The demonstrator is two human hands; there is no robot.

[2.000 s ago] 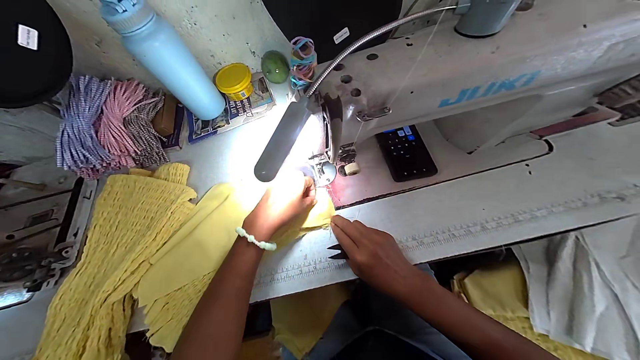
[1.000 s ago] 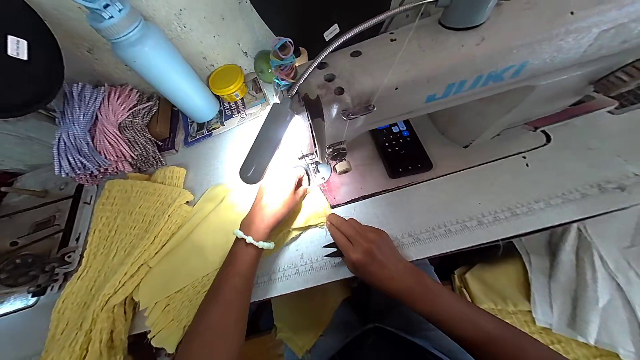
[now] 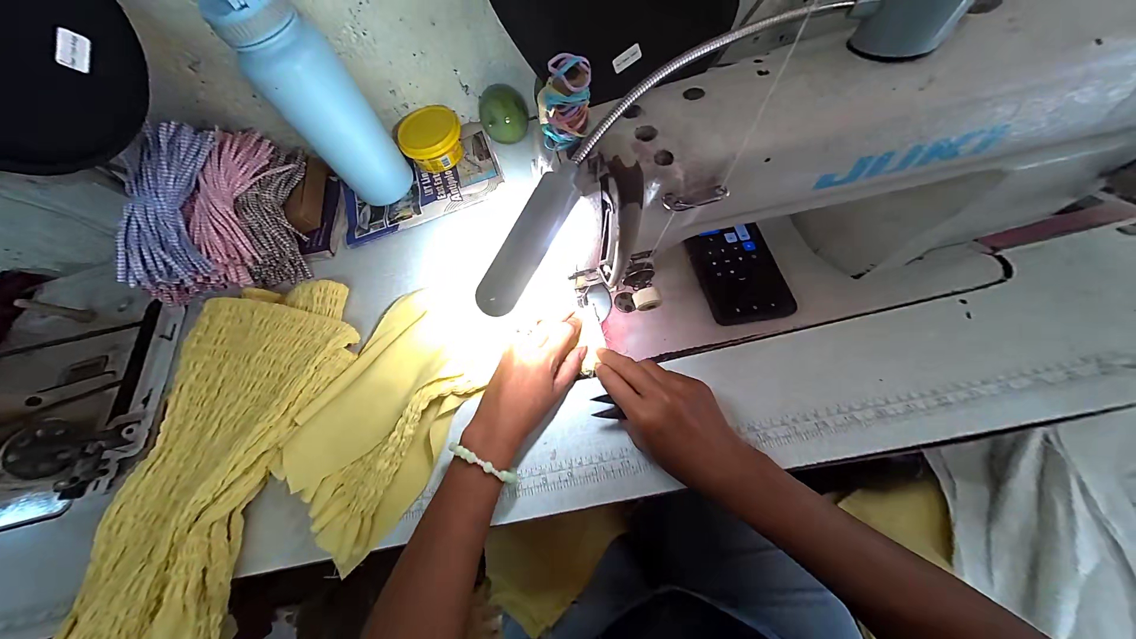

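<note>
A Juki sewing machine [image 3: 834, 133] lies across the table, with its presser foot area [image 3: 599, 302] under a bright lamp [image 3: 528, 248]. Just left of the foot, my left hand [image 3: 528, 377] presses on yellow fabric [image 3: 373, 390], its fingertips partly lost in glare. My right hand [image 3: 661, 408] pinches the near edge of the fabric in front of the foot. The dark pointed blades of a small cutting tool [image 3: 608, 408] stick out from under that hand; the rest of the tool is hidden. Gathered yellow fabric [image 3: 213, 417] spreads over the table at the left.
Behind the fabric are bundles of checked strips [image 3: 164, 213], a blue bottle [image 3: 324, 106], a yellow-lidded tub [image 3: 430, 138] and a green oval object [image 3: 503, 114]. A black phone [image 3: 741, 275] lies under the machine arm. White cloth [image 3: 1047, 515] hangs at the right; another machine [image 3: 71, 426] stands left.
The yellow fabric between my hands has shifted; less of it shows in front of the foot than before, and the table's ruler there is more exposed. Both hands stay close to the foot.
</note>
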